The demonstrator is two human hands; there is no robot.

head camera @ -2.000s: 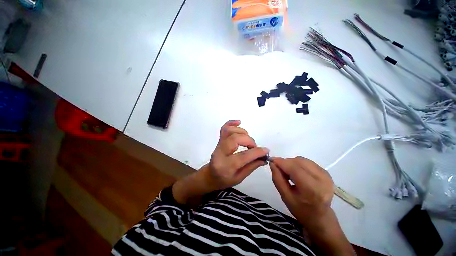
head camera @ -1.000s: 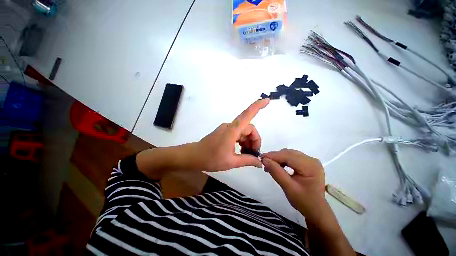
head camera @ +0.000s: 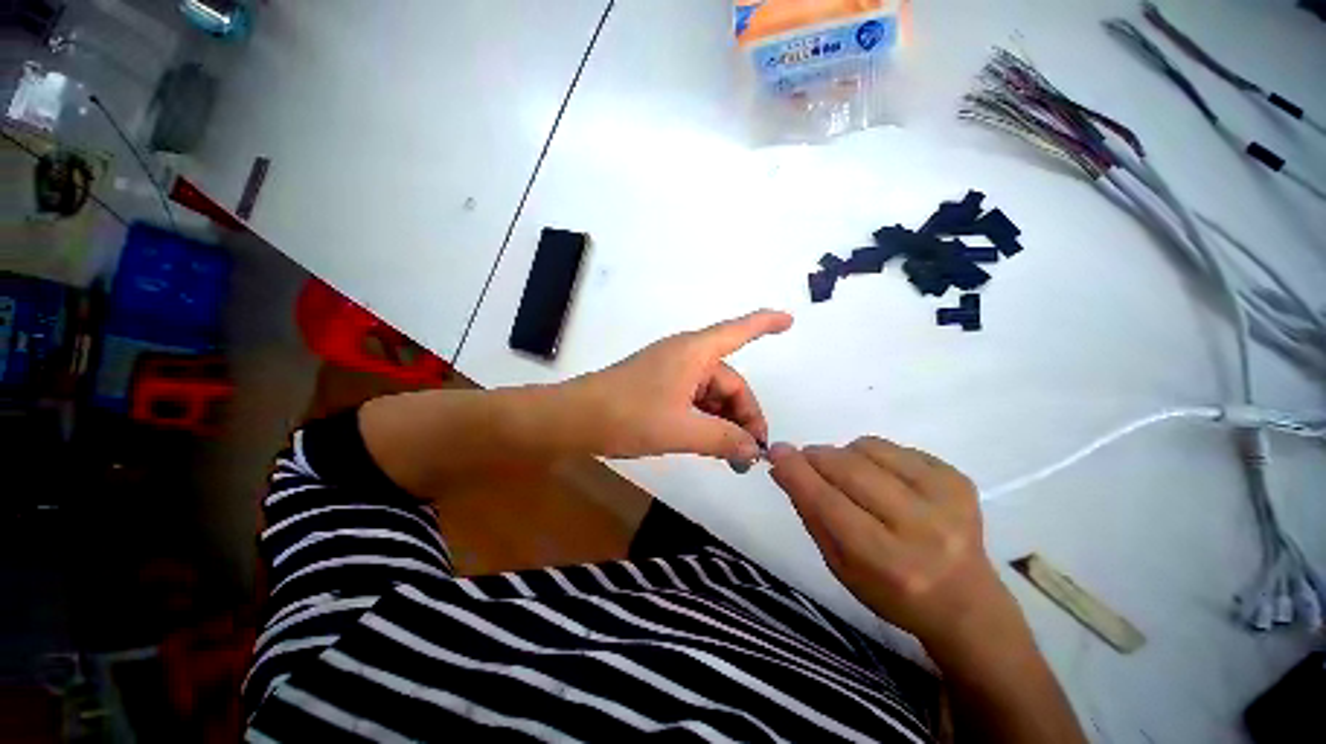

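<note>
A white jacketed cable (head camera: 1112, 438) runs from the right into my right hand. My right hand (head camera: 884, 526) pinches the cable end between thumb and fingers. My left hand (head camera: 676, 395) meets it fingertip to fingertip, thumb and bent fingers closed on the cable end, index finger stretched out. A small dark bit shows between the fingertips; whether it is tape or wire ends I cannot tell. A loose pile of black tape pieces (head camera: 938, 259) lies on the table beyond my hands.
A smartphone (head camera: 550, 294) lies at left and a printed package (head camera: 826, 66) at top. A cable bundle (head camera: 1149, 182) and two taped cables (head camera: 1262, 153) are at upper right. A beige strip (head camera: 1078, 602) lies right of my right hand, connectors (head camera: 1280, 593) further right. Red stool (head camera: 349, 337) below the table edge.
The view has shifted, so the table things sit further right or lower left out of frame. My left index finger has stretched out since the earliest frame. Both hands stay together at the cable end.
</note>
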